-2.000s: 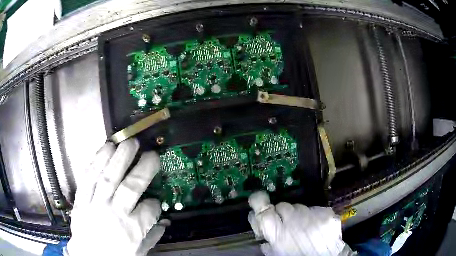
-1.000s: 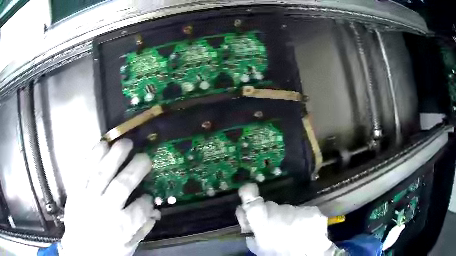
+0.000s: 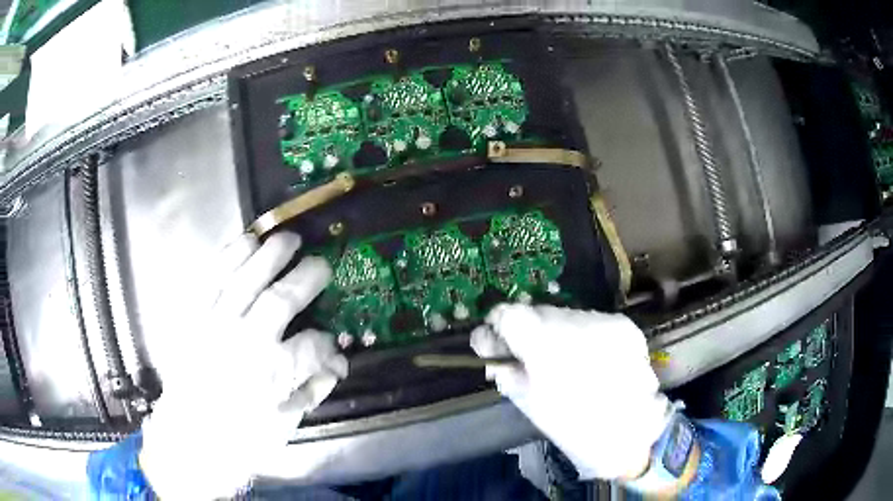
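Note:
A black carrier (image 3: 411,181) holds two rows of green circuit boards, an upper row (image 3: 406,110) and a lower row (image 3: 441,269). Brass-coloured clips lie at its left (image 3: 302,204) and right (image 3: 543,157); another clip (image 3: 614,245) lies along the right edge. My white-gloved left hand (image 3: 245,342) is spread over the lower left, fingertips by the left clip's outer end and beside the lower boards. My white-gloved right hand (image 3: 578,377) is closed at the lower boards' front edge. A thin brass-coloured bar (image 3: 450,362) runs left from its fingers; whether clip or tool, I cannot tell.
Metal conveyor rails run behind (image 3: 411,22) and in front (image 3: 764,294) of the carrier. Grey plates and threaded rods lie on both sides. More green boards in a black carrier (image 3: 832,391) are at lower right, with a white tag (image 3: 780,458). White paper (image 3: 78,68) is at upper left.
The thin bar now shows beside my right fingers. My right hand has turned, showing a dark-faced band at its wrist. The carrier and both hands appear higher in view.

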